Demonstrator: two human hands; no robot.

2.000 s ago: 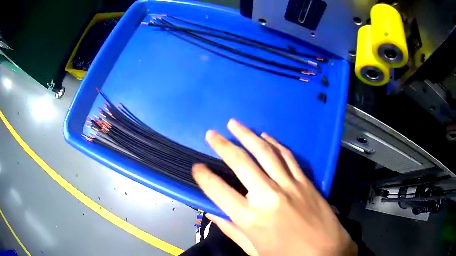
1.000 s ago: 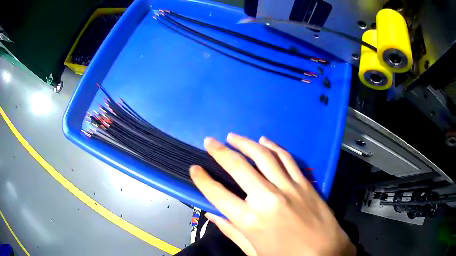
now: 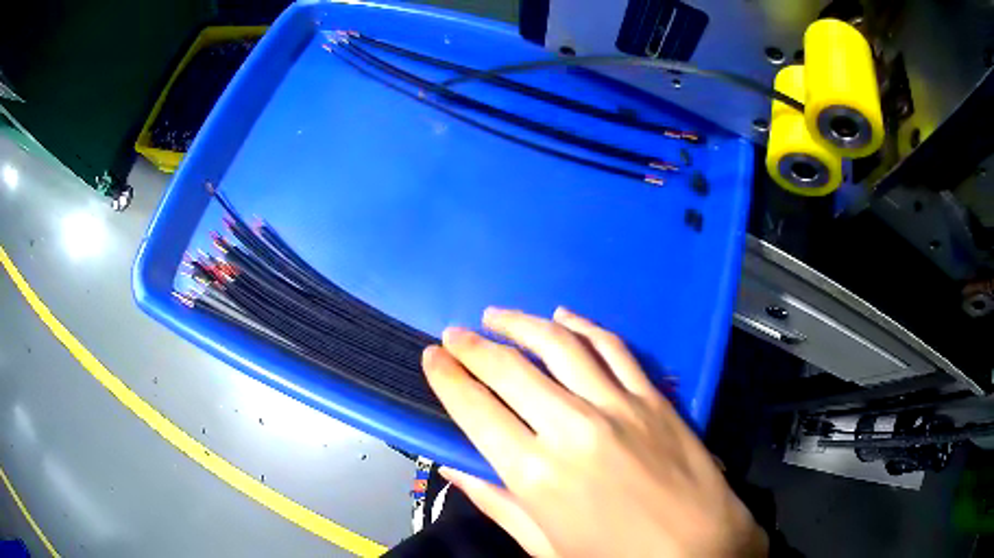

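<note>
My right hand (image 3: 583, 431) lies palm down over the right part of a bundle of thin black cable pieces (image 3: 316, 316) with reddish ends. Its fingers are slightly apart, and the bundle's part under them is hidden. The bundle lies along the near side of the blue plastic tray (image 3: 736, 273). Several loose cable pieces (image 3: 523, 129) lie near the tray's far side. Another cable (image 3: 610, 61) extends from the yellow feed rollers (image 3: 804, 169) over the tray's far side. My left hand is out of the picture.
The silver-grey machine panel (image 3: 730, 44) stands behind the tray at the upper right. Small dark offcuts (image 3: 694, 220) lie near the tray's right side. A yellow bin (image 3: 158, 155) with dark contents stands beyond the tray's upper left. A yellow line (image 3: 164, 420) crosses the grey floor.
A cable has come out leftward from the feed rollers and now reaches above the loose pieces. My right hand's fingers have drawn a little closer together and lower on the bundle.
</note>
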